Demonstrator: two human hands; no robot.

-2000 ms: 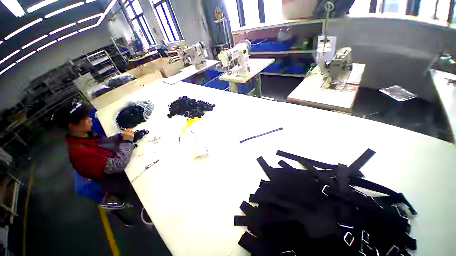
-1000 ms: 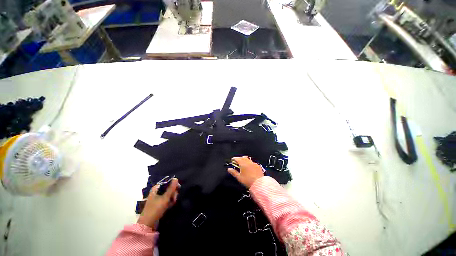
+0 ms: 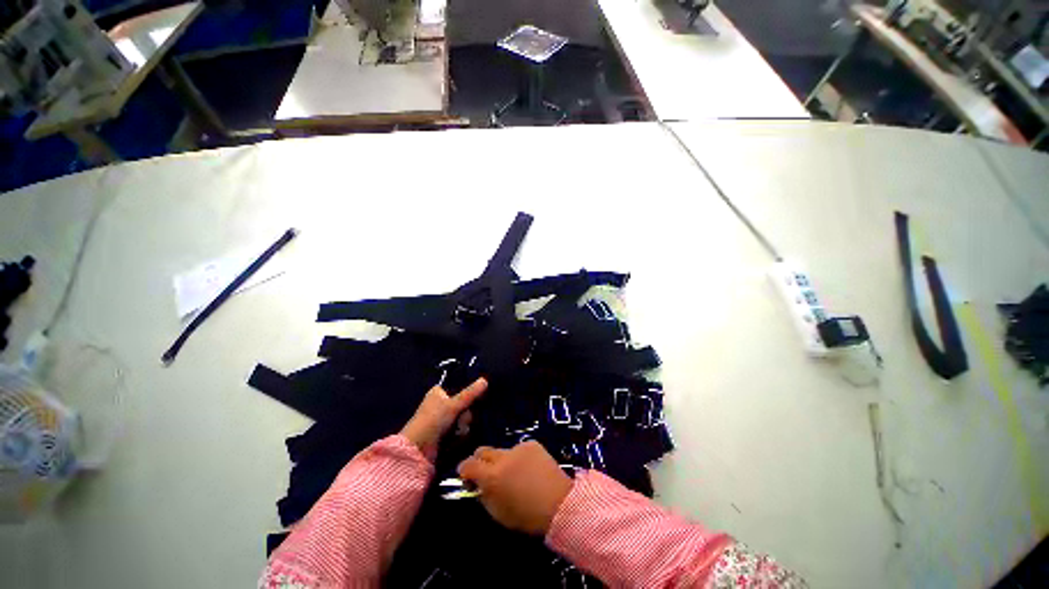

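Note:
A heap of matte black straps (image 3: pixel 380 380) with shiny rectangular rings lies in front of me. My left hand (image 3: pixel 441 417) is over the middle of the heap, its fingers closed around what looks like a black strap; a ring (image 3: pixel 446 371) shows just above the fingers. The strap's outline merges with the dark heap. My right hand (image 3: pixel 512 486) is just right of and below the left one, closed on a small metal tool, likely thread snips (image 3: pixel 458 489), whose tips point left. Its fingers hide the rest of the tool.
A thin strap (image 3: pixel 230 297) lies across a paper slip (image 3: pixel 198 284) at left. A fan (image 3: pixel 35 443) stands at the left edge. At right are a power strip (image 3: pixel 802 301) with a black plug (image 3: pixel 843 333), a U-shaped strap (image 3: pixel 927 311) and another dark heap (image 3: pixel 1027 334).
The view has swung from the side to the heap. My left hand has moved right and up, my right hand down and left beside it. The metal tool now shows in my right hand.

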